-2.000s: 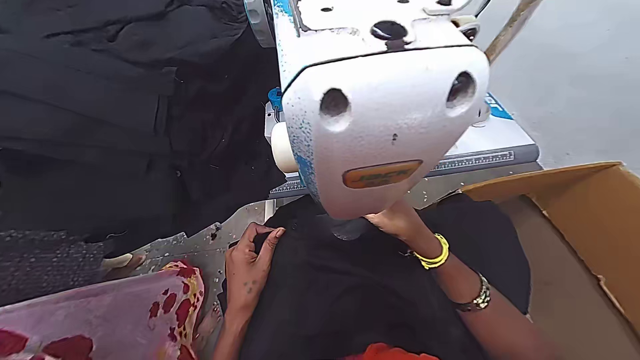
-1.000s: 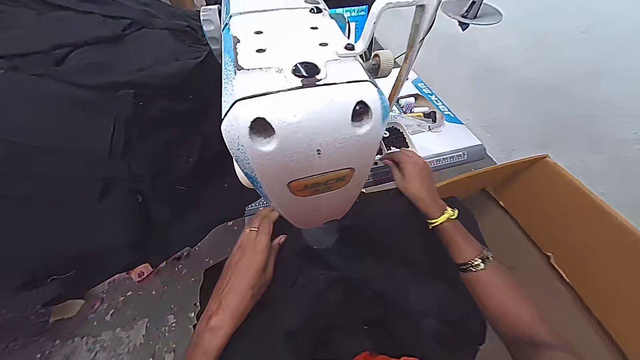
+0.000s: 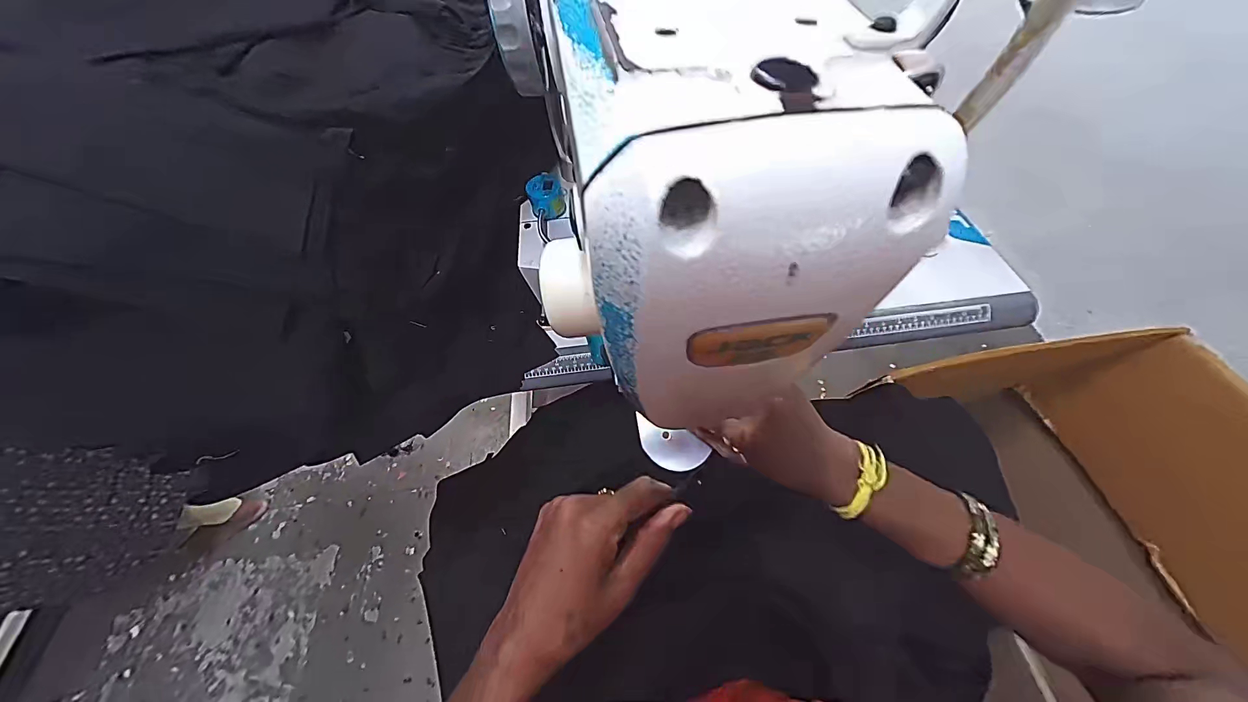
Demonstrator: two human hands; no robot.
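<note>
Black fabric (image 3: 780, 585) lies spread below the head of a white Jack sewing machine (image 3: 780, 234), where a small light shines on it. My left hand (image 3: 595, 565) pinches a bit of the black fabric between thumb and forefinger, just in front of the light. Close behind it, my right hand (image 3: 780, 444), with a yellow band and a metal bracelet at the wrist, reaches under the machine head. Its fingertips are partly hidden by the head, so what they hold is unclear.
A large pile of black fabric (image 3: 195, 244) covers the left side. An open cardboard box (image 3: 1121, 419) stands at the right. Someone's foot (image 3: 219, 514) and patterned clothing show at the lower left, above the stained floor (image 3: 263, 614).
My right hand has moved from the notions beside the machine to under its head. My left hand has moved toward the light and now pinches the fabric. The view has shifted.
</note>
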